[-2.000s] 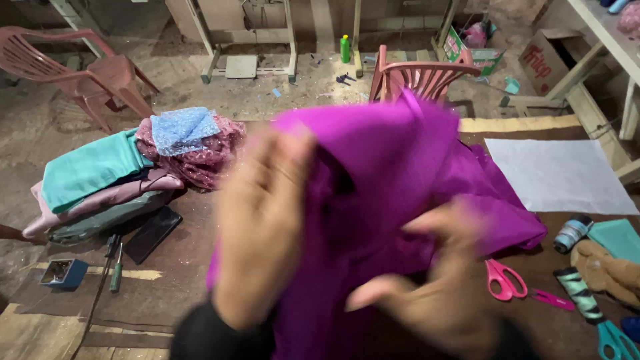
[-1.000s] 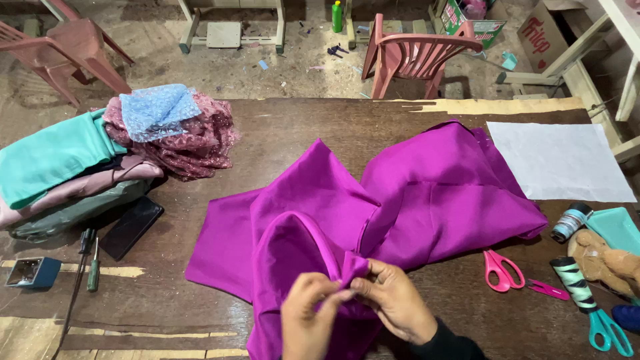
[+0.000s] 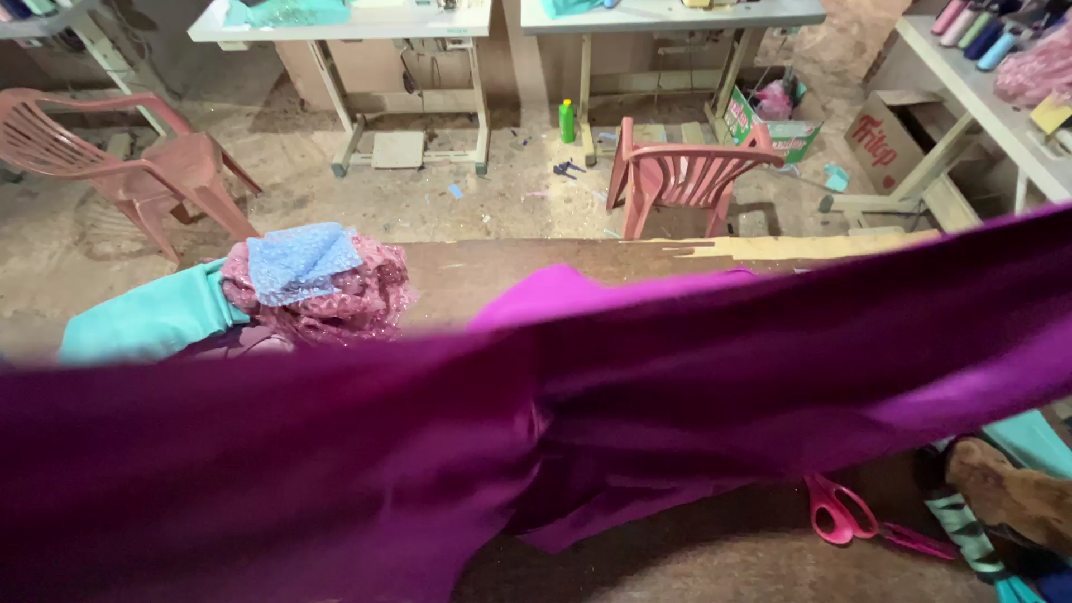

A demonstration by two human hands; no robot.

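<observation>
A purple fabric piece [image 3: 402,452] is stretched wide and close in front of the camera, spanning the view from the left edge to the right edge, with a seam or gathered spot near its middle. More purple fabric [image 3: 561,293] shows behind its upper edge, over the wooden table [image 3: 469,268]. Neither of my hands is visible; both ends of the cloth run out of the frame. Pink-handled scissors [image 3: 840,509] lie on the table at lower right, beside a small pink tool [image 3: 919,541].
Folded turquoise fabric [image 3: 159,314], sparkly pink fabric [image 3: 377,289] and a light-blue piece [image 3: 303,261] are piled at left. Thread cones [image 3: 963,523] and a brown plush item [image 3: 1009,490] lie at right. Plastic chairs [image 3: 695,172] [image 3: 126,159] and sewing tables [image 3: 343,25] stand beyond.
The purple fabric, lying bunched on the table with both hands at its edge one second ago, is now raised and spread across the view. My hands have left the frame. The view has tilted up.
</observation>
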